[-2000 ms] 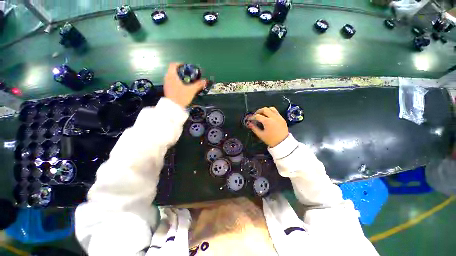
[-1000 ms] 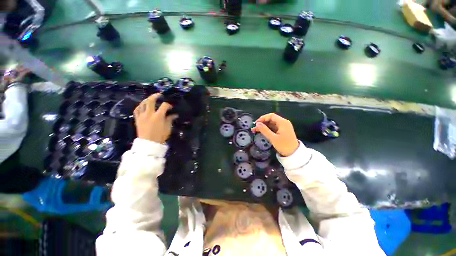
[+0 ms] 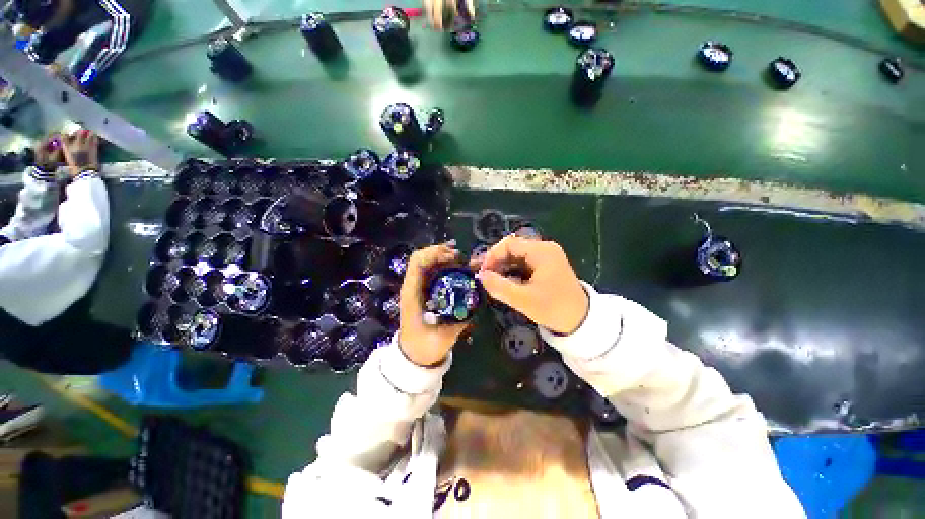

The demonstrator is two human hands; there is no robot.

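Note:
My left hand [image 3: 426, 314] holds a black cylindrical housing [image 3: 455, 294] upright in front of me. Its open end faces up and shows a round circuit board with small parts. My right hand [image 3: 535, 283] is at the right rim of the housing, with thumb and forefinger pinched together; whether something tiny is between them cannot be made out. Grey end caps with holes [image 3: 550, 379] lie on the bench below and behind my right hand, which hides some of them.
The black blister tray [image 3: 294, 340] lies at left, holding several units. A part-built unit with a wire [image 3: 718, 257] stands at right. Housings [image 3: 593, 76] and ring-like caps [image 3: 714, 55] are on the green belt [image 3: 669, 132]. Another person's hands [image 3: 69, 150] show at far left.
My left hand has left the tray with a housing in it and moved right, beside my right hand. The view has shifted left. A blurred hand now shows at the belt's far side.

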